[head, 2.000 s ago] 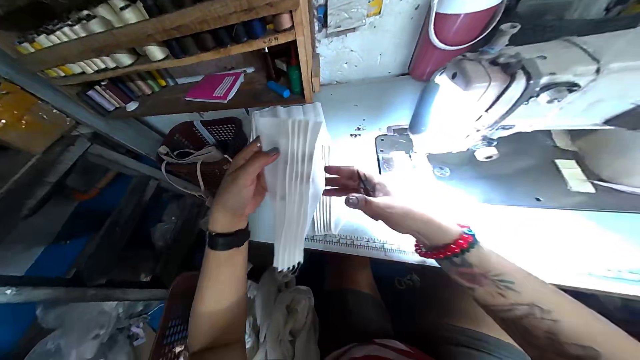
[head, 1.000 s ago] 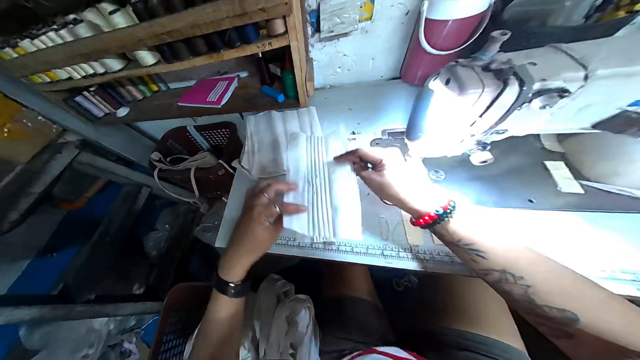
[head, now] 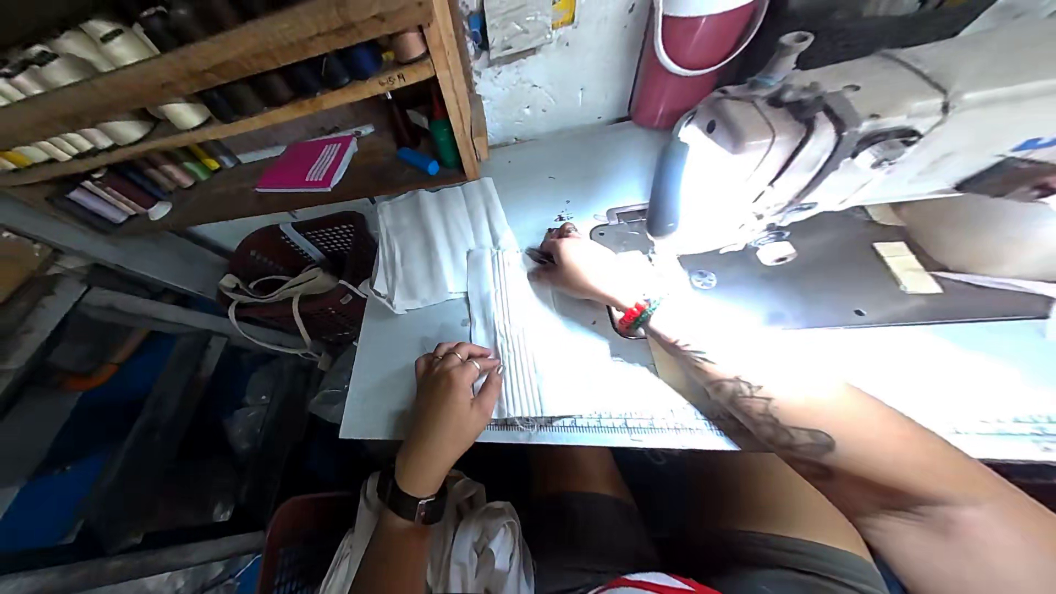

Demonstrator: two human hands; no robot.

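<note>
A white pleated cloth piece [head: 516,346] lies flat on the pale sewing table [head: 388,396], its pleats running front to back. My left hand [head: 458,375] rests on its left edge near the front, fingers bent. At its far right corner, my right hand [head: 569,260] touches the cloth, fingertips curled; whether it pinches the fabric is unclear. Behind and to the left lies a stack of folded white cloth [head: 437,239]. The industrial sewing machine [head: 792,157] stands right of my right hand, its lamp glare washing out the needle area.
A measuring tape [head: 610,426] runs along the table's front edge. Thread spools [head: 124,41] and a pink notebook [head: 307,163] sit on the wooden shelf at the back left. A brown basket [head: 342,239] is left of the table; a red jug [head: 689,66] stands behind.
Two seconds ago my left hand held pleated cloth up; now the piece lies on the table. A cloth stack lies at the back left. My left hand has moved toward the front edge.
</note>
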